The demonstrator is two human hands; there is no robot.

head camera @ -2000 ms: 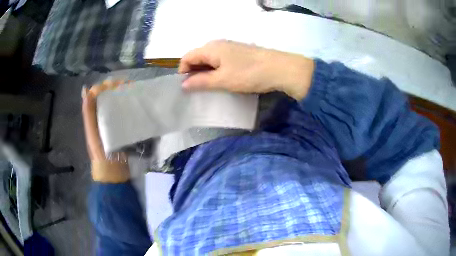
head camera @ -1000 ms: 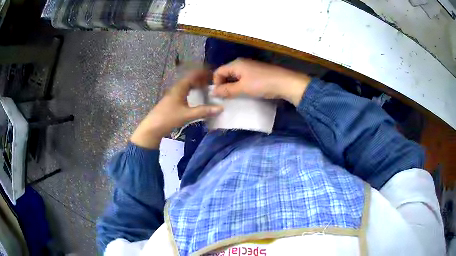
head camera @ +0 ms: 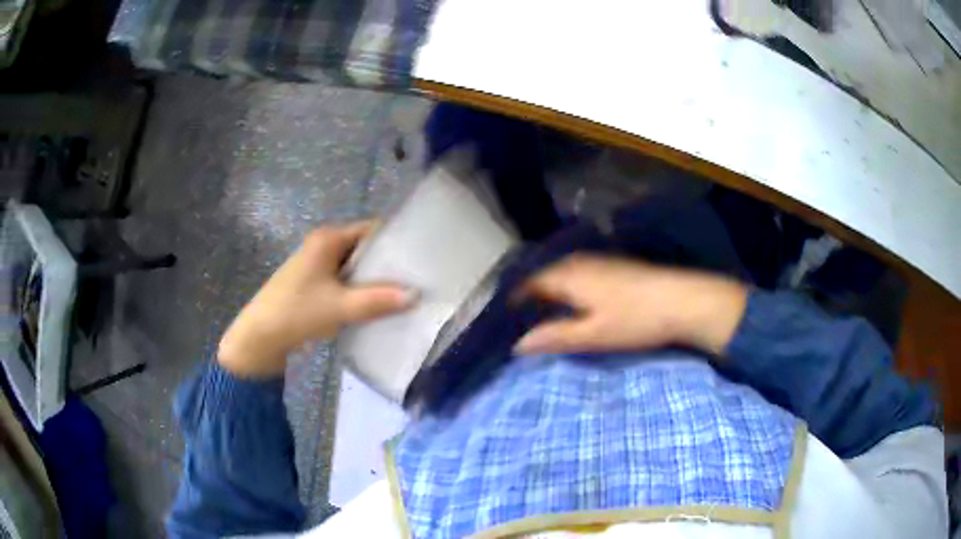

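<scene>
A pale grey-beige stack of cut pieces [head camera: 437,237] is tilted over the wearer's lap. My left hand [head camera: 316,300] grips its left side, with the thumb on top. My right hand [head camera: 622,305] is blurred and lies over dark navy fabric [head camera: 474,363] in the lap, to the right of the stack. Its thumb and fingers are apart, and I cannot make out anything held between them.
The white table [head camera: 590,63] with its brown edge curves across the top and right. Plaid cloth [head camera: 263,37] hangs at its left end. A white-framed object [head camera: 47,316] and blue fabric [head camera: 74,468] are at the far left. A white panel [head camera: 364,437] is beside the lap.
The pale pieces have gone from lying level between both hands to tilted in my left hand. My right hand has let go of them and moved right and down over the navy fabric.
</scene>
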